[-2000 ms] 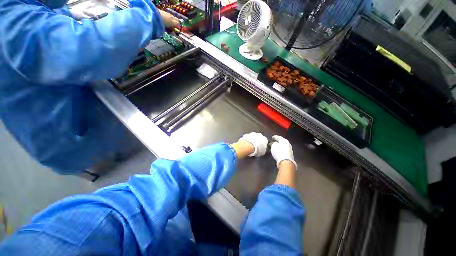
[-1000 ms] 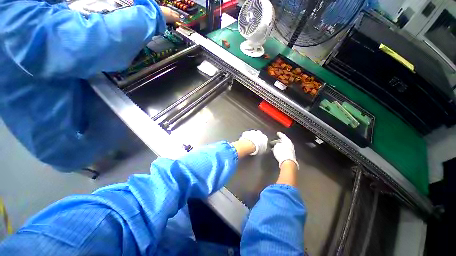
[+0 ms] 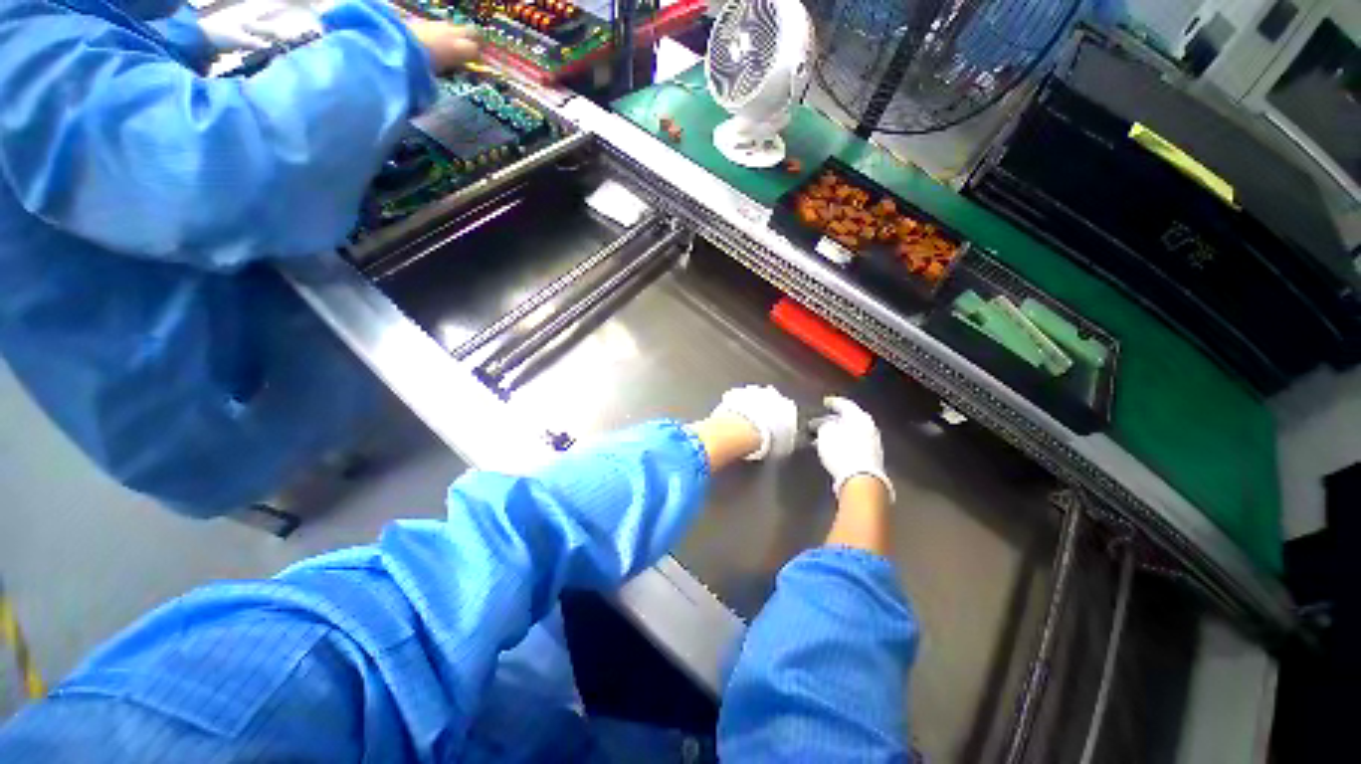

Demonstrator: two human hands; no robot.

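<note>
My left hand [image 3: 761,423] and my right hand [image 3: 851,443], both in white gloves, are close together over the shiny steel surface [image 3: 702,336] between the conveyor rails. A small dark bit shows between their fingertips, too small to name. Whether either hand grips it cannot be told. The left fingers are curled and the right index finger points up and left. No circuit board lies under my hands.
Black trays hold orange components [image 3: 873,227] and green strips [image 3: 1022,332] beyond the far rail. A white fan [image 3: 758,75] stands on the green mat. Another person in blue [image 3: 194,164] is at the left by a populated board [image 3: 463,142]. Cross bars [image 3: 567,299] span the line.
The other person's arm has moved left, showing more of the board there. My hands stay almost in place; my right hand's fingers have shifted slightly.
</note>
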